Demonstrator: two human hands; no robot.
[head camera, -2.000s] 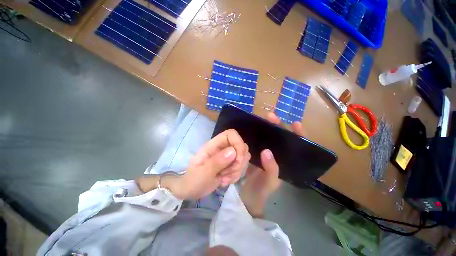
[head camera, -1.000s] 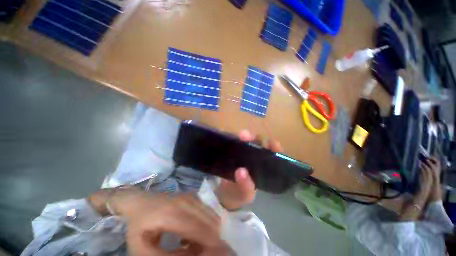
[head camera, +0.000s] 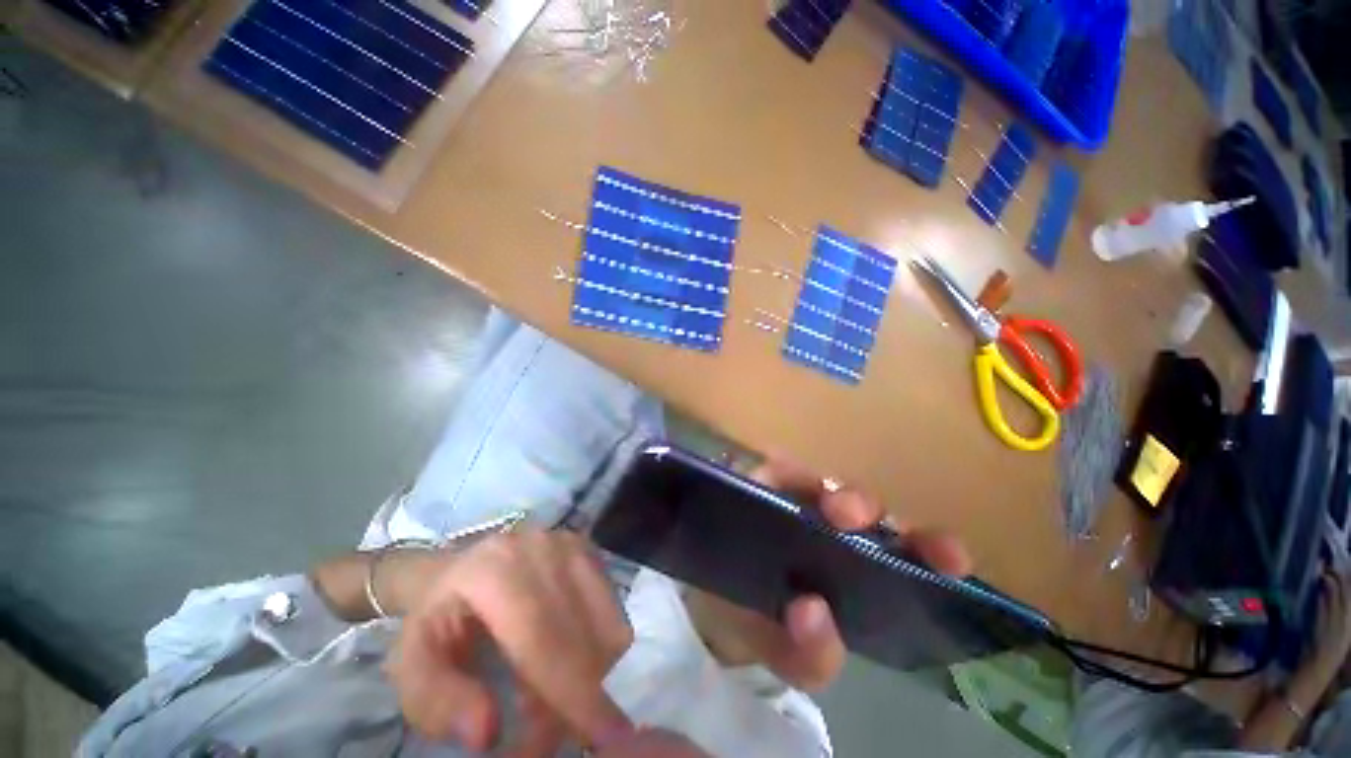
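My right hand (head camera: 808, 629) holds a dark glossy smartphone (head camera: 808, 570), with the thumb on its near side and fingertips over the far edge. A black cable runs by its right end. My left hand (head camera: 519, 637) is left of the phone, blurred, its fingers bent and apart, with nothing visible in it. On the table beyond the phone lie a larger tabbed solar cell (head camera: 656, 259) and a smaller cut cell (head camera: 840, 304), with thin wires between them.
Scissors (head camera: 1008, 363), a bundle of tabbing wire (head camera: 1089, 459) and a white bottle (head camera: 1148, 233) lie right. A blue parts tray (head camera: 1089, 119) and cell pieces (head camera: 914, 116) are at the back. A large cell (head camera: 341, 74) lies left. A black box (head camera: 1245, 518) and another person's hand (head camera: 1319, 666) are far right.
My left hand has moved away from the phone, down and left. The phone sits lower in the picture, farther from the cells. The view has swung left and back.
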